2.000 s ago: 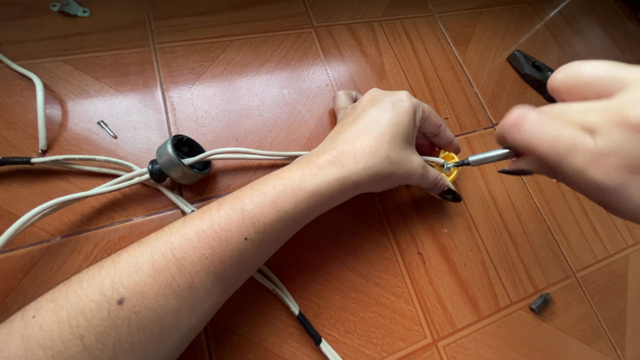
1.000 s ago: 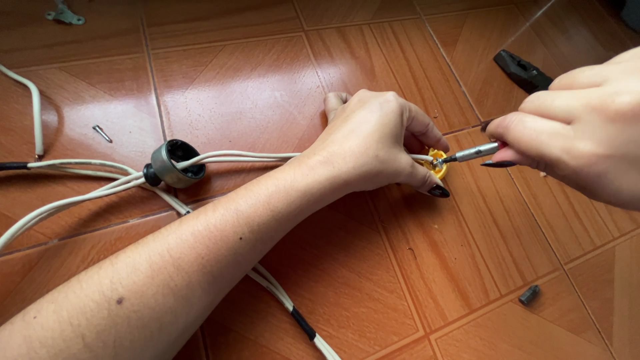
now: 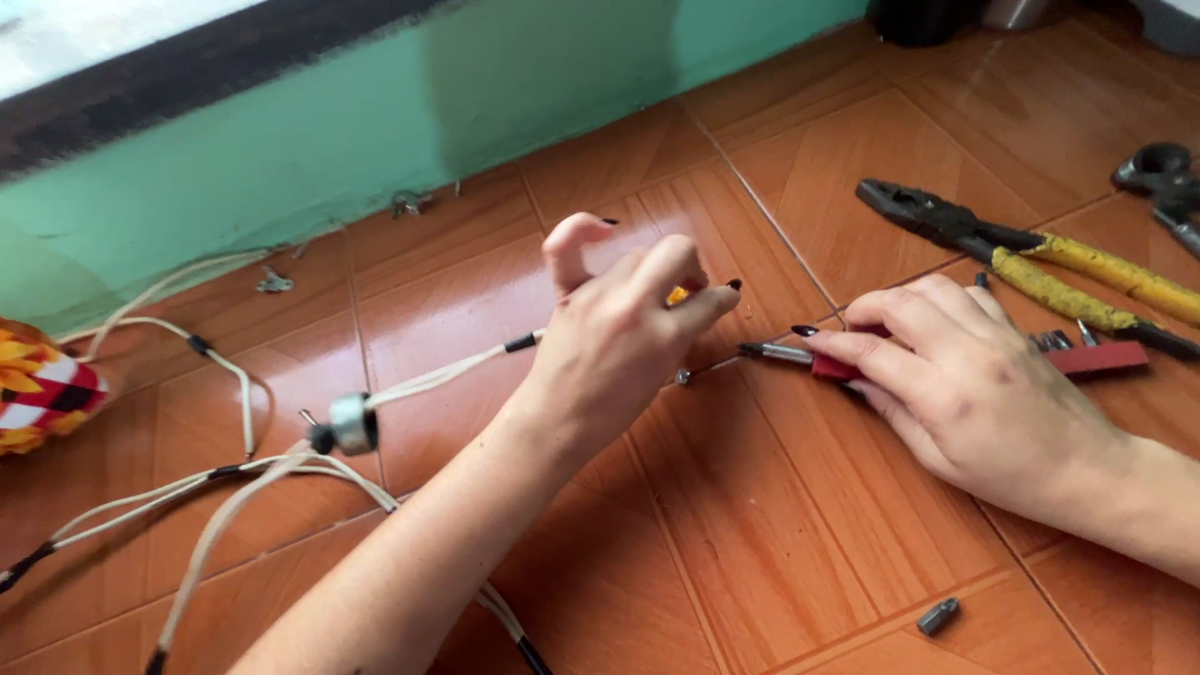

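Note:
My left hand is closed around a small yellow part, mostly hidden by the fingers. A pair of white wires runs from that hand through a round metal and black cap on the left. My right hand rests low over the floor, its fingers on the red handle of a screwdriver whose tip points left. A screw lies between the hands. Beyond the right hand is a red bit holder with several bits.
Combination pliers with yellow grips lie at the right, near a dark metal tool. A loose driver bit is at the lower right. More white wires spread leftward, and a green wall borders the tiled floor.
My right hand has moved the screwdriver away from the yellow part and down to the floor. My left hand has lifted with the yellow part. The view has swung to show the wall and pliers.

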